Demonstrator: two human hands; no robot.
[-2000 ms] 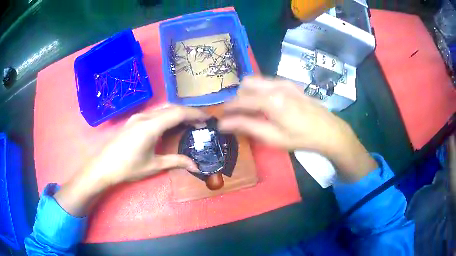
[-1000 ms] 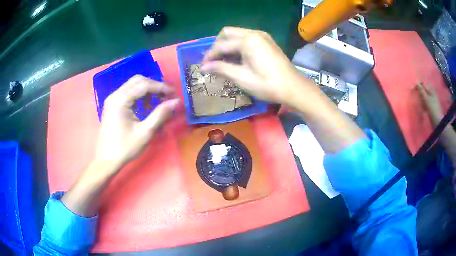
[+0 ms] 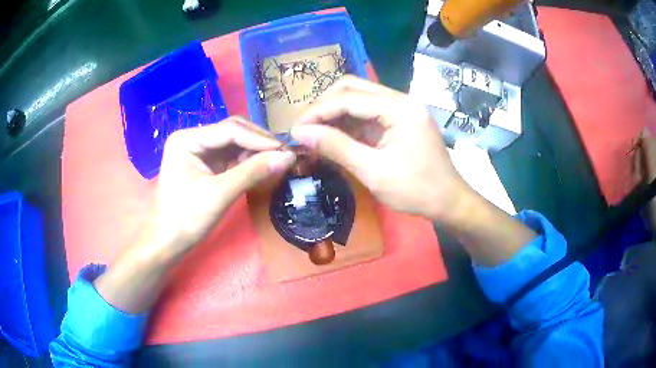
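Observation:
A round black housing (image 3: 311,215) with a white block (image 3: 303,191) on it sits in the holding fixture, a tan-orange board (image 3: 288,267) with a brown knob (image 3: 321,252) in front. My left hand (image 3: 208,165) and my right hand (image 3: 381,144) meet just above the housing's far edge. Their thumbs and forefingers are pinched close together around something small and thin, too small to name. The far knob is mostly hidden by the fingers.
A dark blue bin (image 3: 144,108) holds thin red-purple wires. A lighter blue bin (image 3: 288,36) holds leaded pieces. A metal tray (image 3: 503,118) stands right, under an orange driver (image 3: 475,16). White paper (image 3: 478,172) lies below it. Another person's hand (image 3: 644,158) shows far right.
My right hand has left the lighter bin and my left hand has moved right from beside the dark bin; their fingertips now meet above the housing. The view has shifted.

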